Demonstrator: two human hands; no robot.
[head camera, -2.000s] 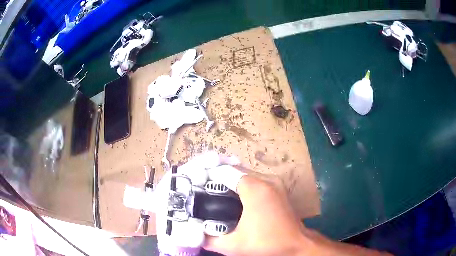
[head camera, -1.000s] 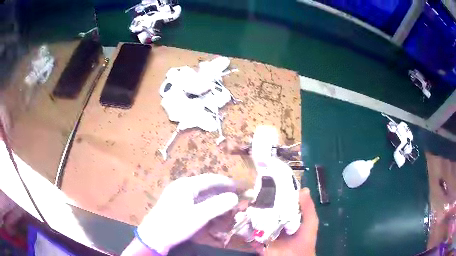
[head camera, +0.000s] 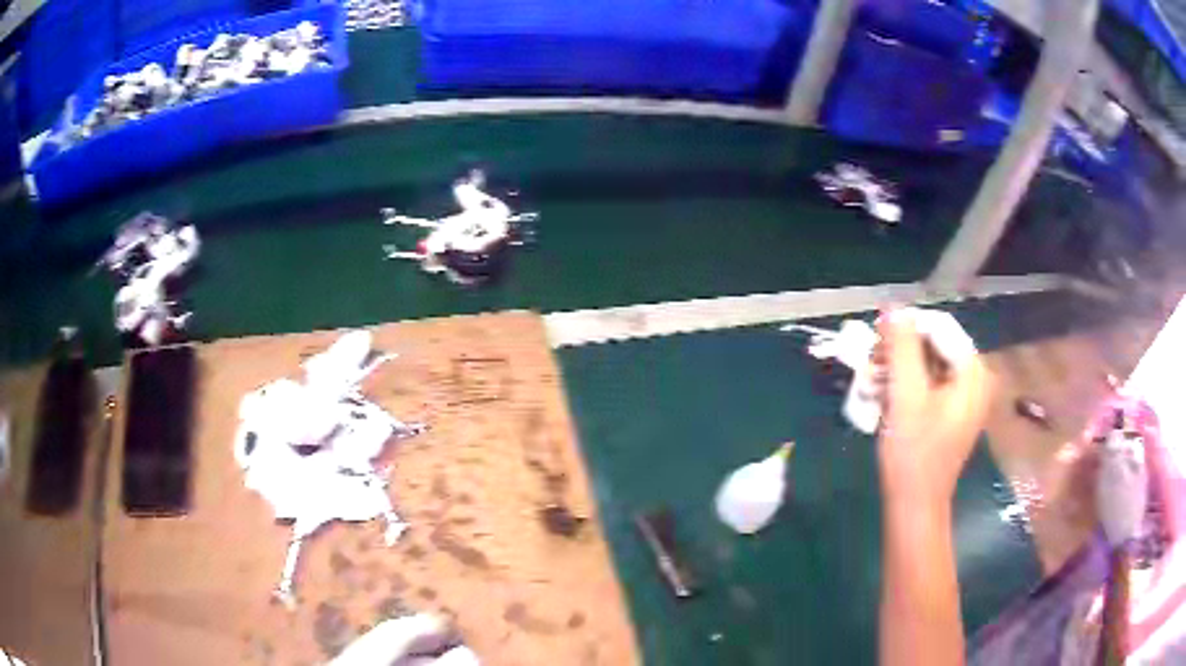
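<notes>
My bare right hand, with white covering at its fingers, is stretched out to the right. It is directly beside a white model unit on the green bench; blur hides whether its fingers grip it. My white-gloved left hand is cut off by the bottom edge, its fingers mostly hidden. A pile of white body assemblies with thin legs lies on the brown board. A white model with a red spot rests on the green belt.
A glue bottle and a small dark bar lie right of the board. A black phone lies at left. More models sit on the belt. A blue bin holds white parts. Another person's pink sleeve is at right.
My right hand has moved right and forward, away from the board, and no longer visibly holds the model it held. A model now shows mid-belt. My left hand is lower in view. The view has shifted.
</notes>
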